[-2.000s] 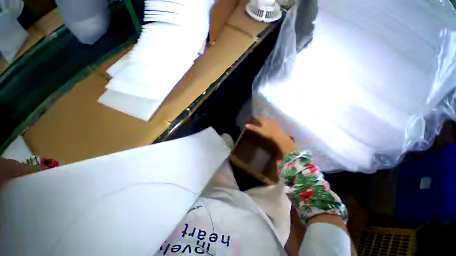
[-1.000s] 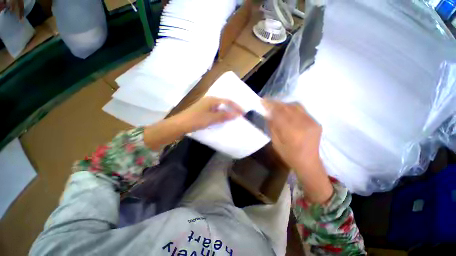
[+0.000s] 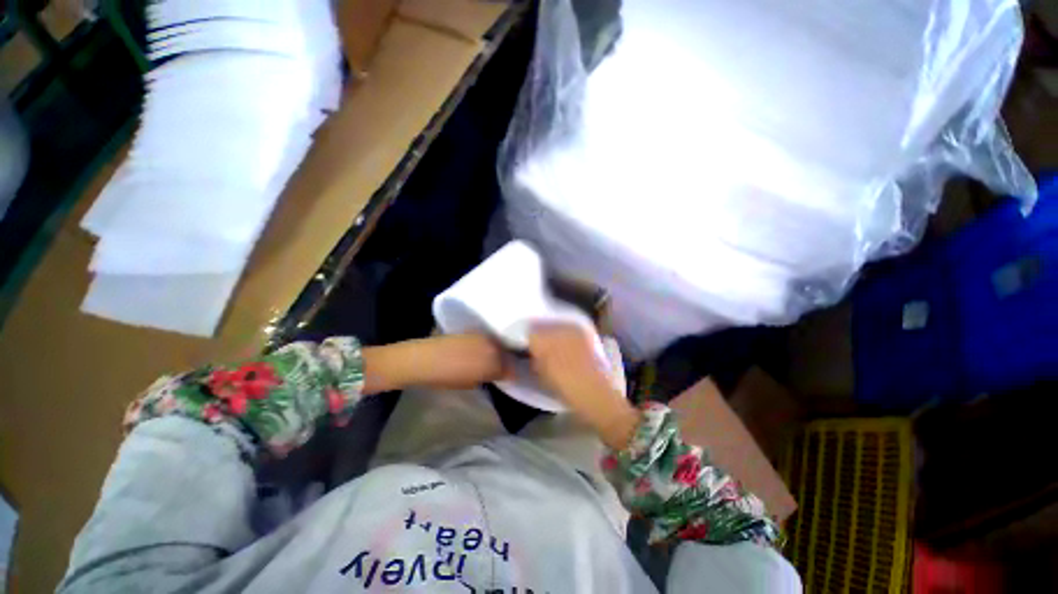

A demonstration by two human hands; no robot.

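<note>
A white foam strip (image 3: 497, 295) is curled into a loop above my lap, over the carton (image 3: 577, 292), of which only a dark brown edge shows behind it. My left hand (image 3: 482, 359) is at the lower left of the loop, its fingers partly hidden by the foam. My right hand (image 3: 566, 362) is blurred and grips the foam at its middle. The inside of the carton is hidden by the foam and my hands.
A stack of white foam pads (image 3: 209, 151) lies on the cardboard bench cover (image 3: 139, 377) at left. A large poly bag of white sheets (image 3: 743, 151) stands ahead right. Blue crates (image 3: 917, 313), a yellow crate (image 3: 853, 499) and brown cardboard (image 3: 729, 453) are at lower right.
The foam, a flat folded sheet a second ago, is now curled into a loop lower over my lap. Both hands have moved down with it. The view has turned right and down.
</note>
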